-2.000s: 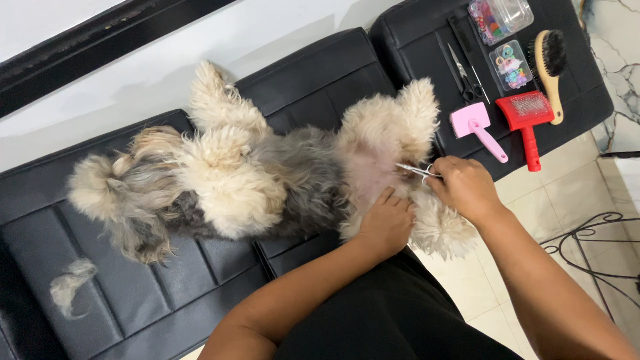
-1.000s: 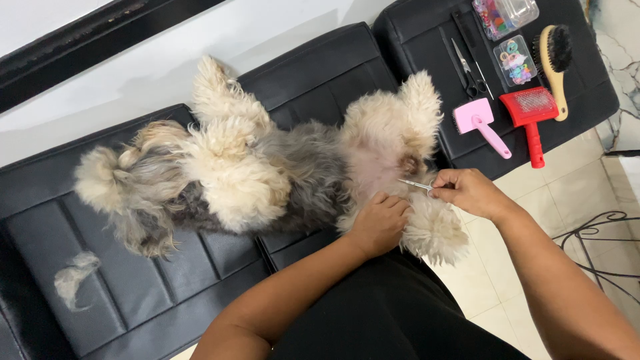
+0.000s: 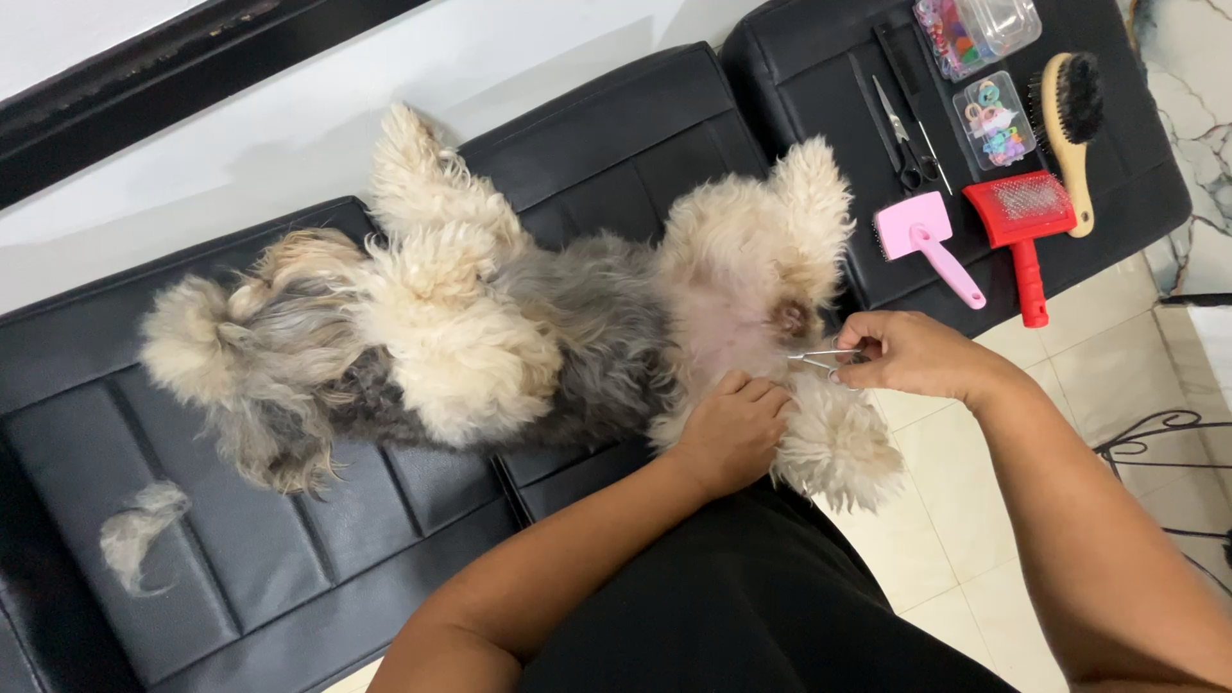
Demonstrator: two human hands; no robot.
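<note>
A shaggy cream and grey dog [image 3: 597,327] lies belly up on a black padded bench [image 3: 385,558], its head to the left and its hind legs spread at the right. My left hand [image 3: 736,433] rests on the dog's near hind thigh beside the bare pink belly, fingers bent; whether it grips fur cannot be told. My right hand [image 3: 900,356] holds small silver scissors [image 3: 813,357] by the finger loops. Their blades are a little apart and point left at the inner thigh, just beyond my left fingertips.
A loose tuft of fur [image 3: 144,534] lies at the bench's left end. At upper right are black-handled scissors [image 3: 903,144], a comb [image 3: 900,77], a pink slicker brush [image 3: 919,231], a red slicker brush [image 3: 1025,212], a wooden brush [image 3: 1068,125] and clear boxes [image 3: 996,120]. Wrought metal [image 3: 1155,443] stands at right.
The scissors' blades, together one second ago, are now apart. My left hand remains on the thigh, and the dog lies in the same pose.
</note>
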